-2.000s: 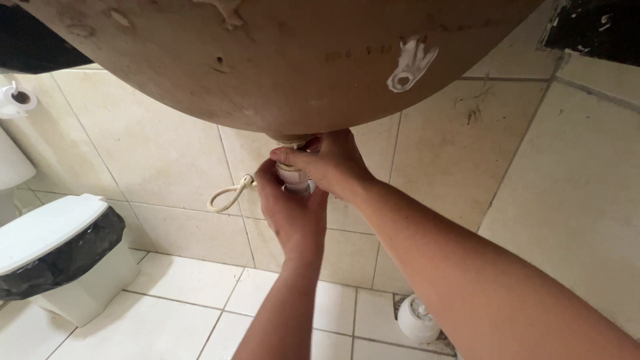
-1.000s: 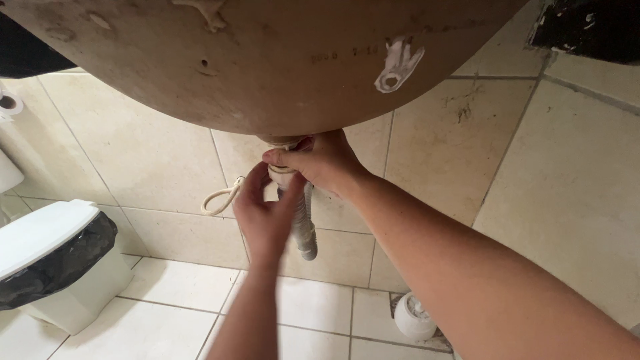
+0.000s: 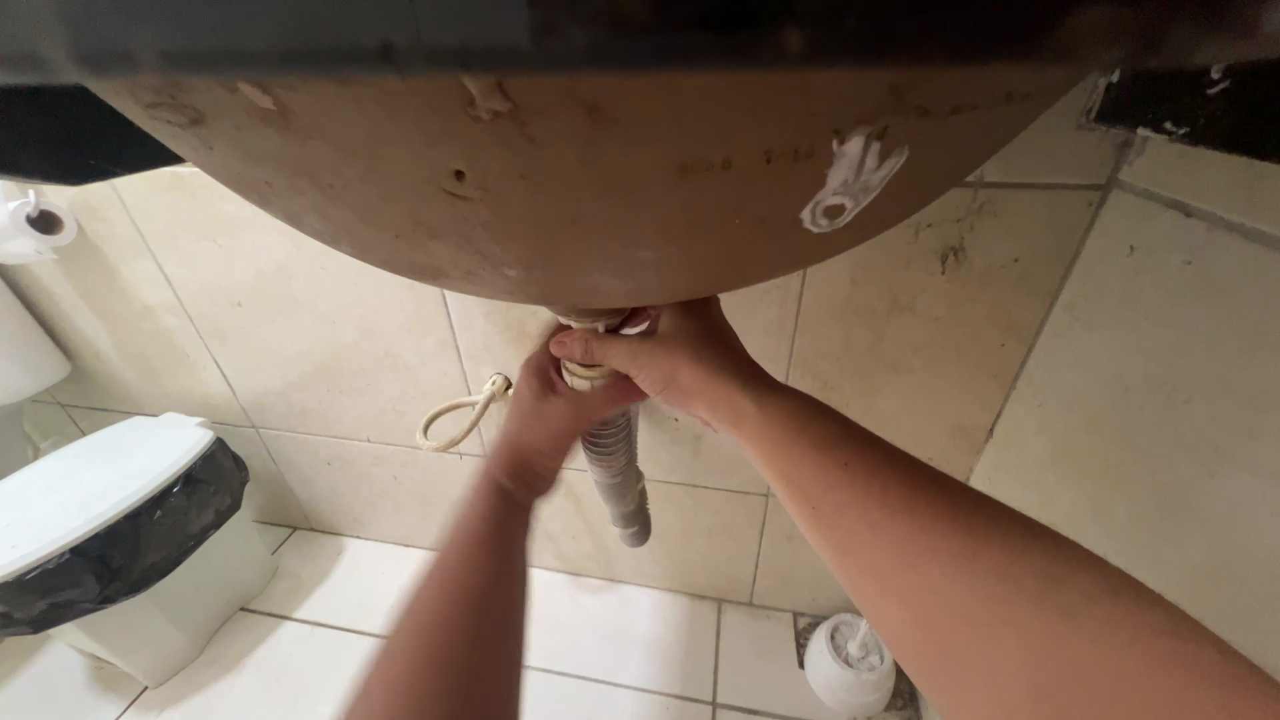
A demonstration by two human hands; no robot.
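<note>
Under the brown sink basin, a pale drain fitting comes down from the basin's middle. My right hand comes in from the right and grips the fitting's upper part, its thumb across the front. Around the lower part, from the left, is my left hand, slightly blurred. A grey corrugated drain hose hangs below the hands, its lower end free of the floor. Fingers hide much of the fitting and its joint with the hose.
A looped cream hose comes from the tiled wall, left of the hands. At the left stand a white bin with a black bag and a toilet paper roll. A round white toilet-brush holder is on the floor. A dark counter edge crosses the top.
My left hand has shifted its hold around the fitting, while my right hand stays at its top. The corrugated hose, mostly hidden two seconds ago, shows below the hands.
</note>
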